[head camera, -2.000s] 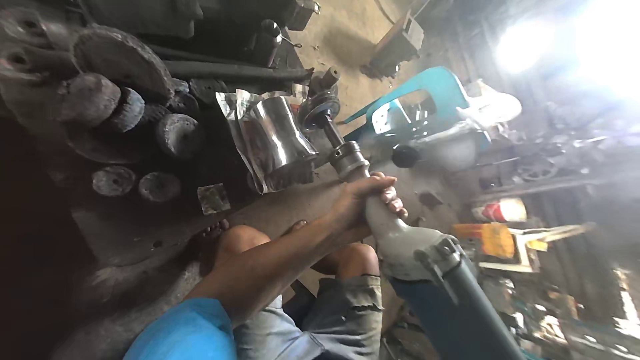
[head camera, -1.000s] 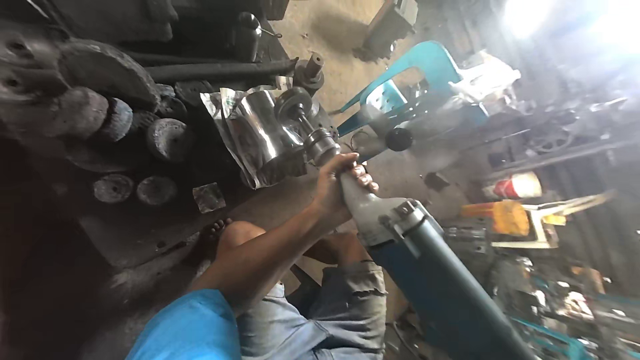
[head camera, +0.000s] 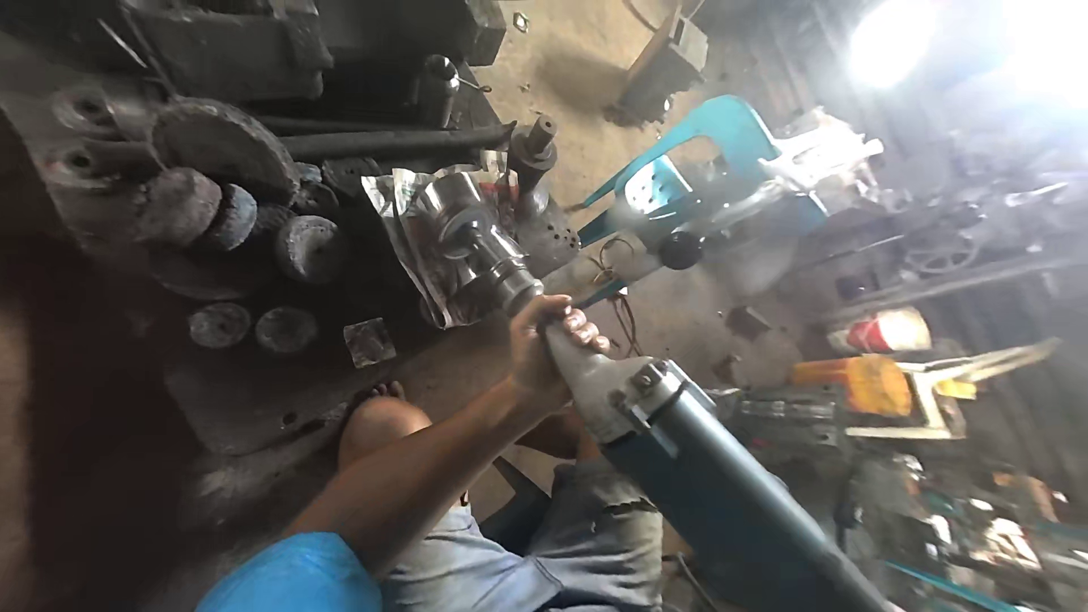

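My left hand (head camera: 557, 340) is closed around the grey metal nose of a large straight power grinder (head camera: 731, 484) with a blue body. The tool slants from the lower right up toward the left. Its collar and spindle (head camera: 514, 276) point at a shiny curved metal piece (head camera: 450, 195), which lies on crumpled printed plastic sheeting (head camera: 408, 255). The spindle end overlaps this piece in the view; whether they touch I cannot tell. My right hand is not in view.
Round grinding or buffing wheels (head camera: 310, 248) and a larger disc (head camera: 223, 149) lie on the left. A dark bar (head camera: 399, 140) runs behind the sheeting. A turquoise plastic chair (head camera: 735, 136) stands beyond the tool, with a yellow container (head camera: 875, 384) at right.
My left hand and the grinder have moved left. The tool's front end, which was at the right side of the shiny piece, now overlaps it in the view.
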